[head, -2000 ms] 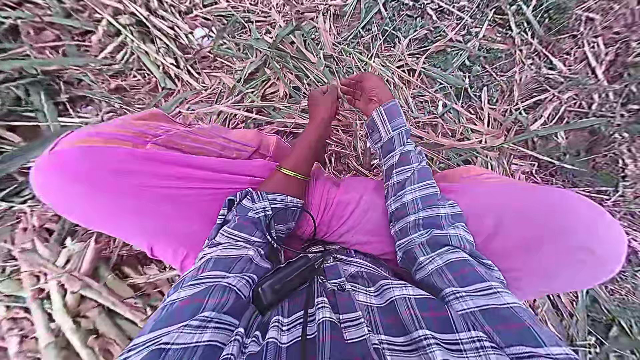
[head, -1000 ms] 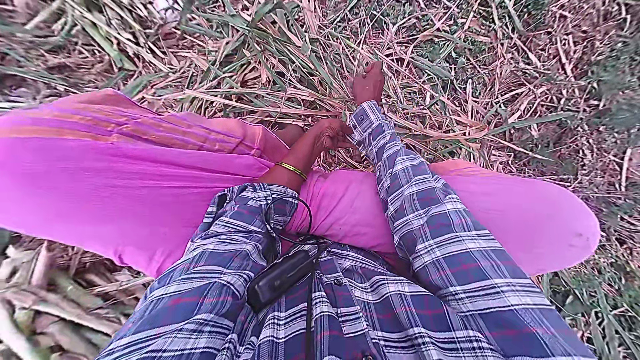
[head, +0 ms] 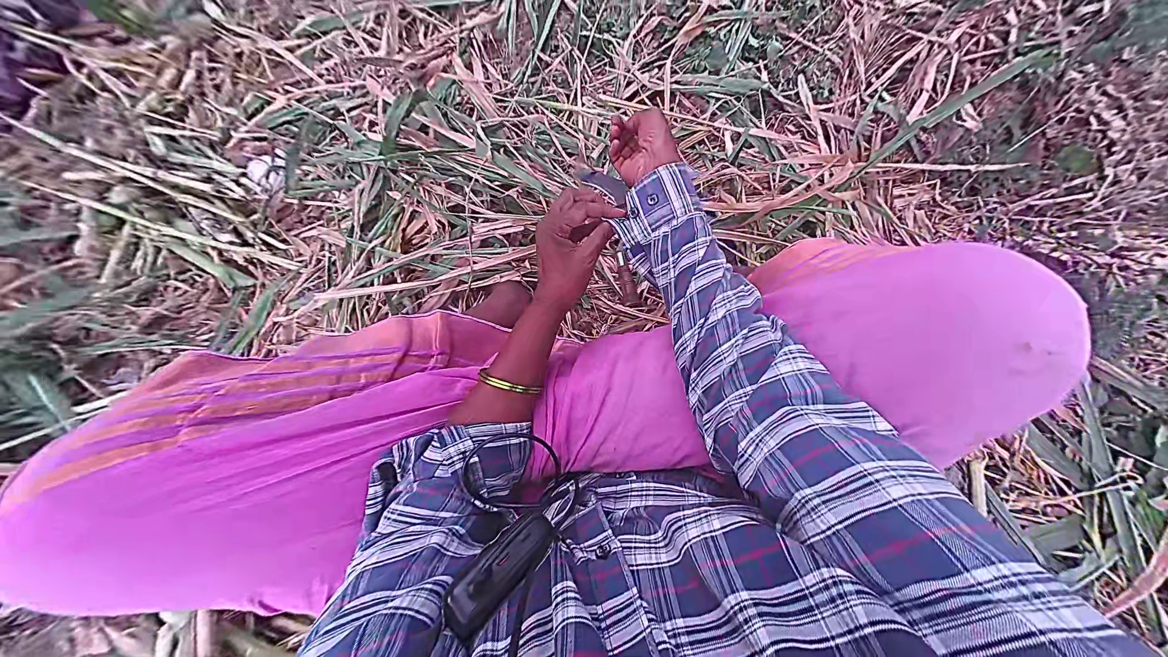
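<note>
My left hand [head: 568, 239], with yellow-green bangles [head: 509, 382] on its wrist, pinches the edge of the plaid shirt cuff [head: 664, 203] on my right arm between thumb and fingers. Above that cuff my right hand [head: 642, 144] is raised palm up, its fingers loosely curled with nothing seen in them. Behind the cuff lies a sickle-like tool: a grey metal blade [head: 604, 185] shows beside my left fingertips, and a wooden handle [head: 627, 281] with a metal ring lies lower on the ground. The part between them is hidden by the cuff.
Dry straw and green grass blades [head: 438, 164] cover the ground ahead. My knees, under a pink and orange cloth [head: 931, 338], spread to both sides. A black device [head: 497, 570] with a cord hangs at my chest. A whitish object [head: 265, 173] lies in the grass at left.
My left hand has gone from beside my right hand to the right cuff, which it now grips. The blade and handle have come into sight behind the cuff.
</note>
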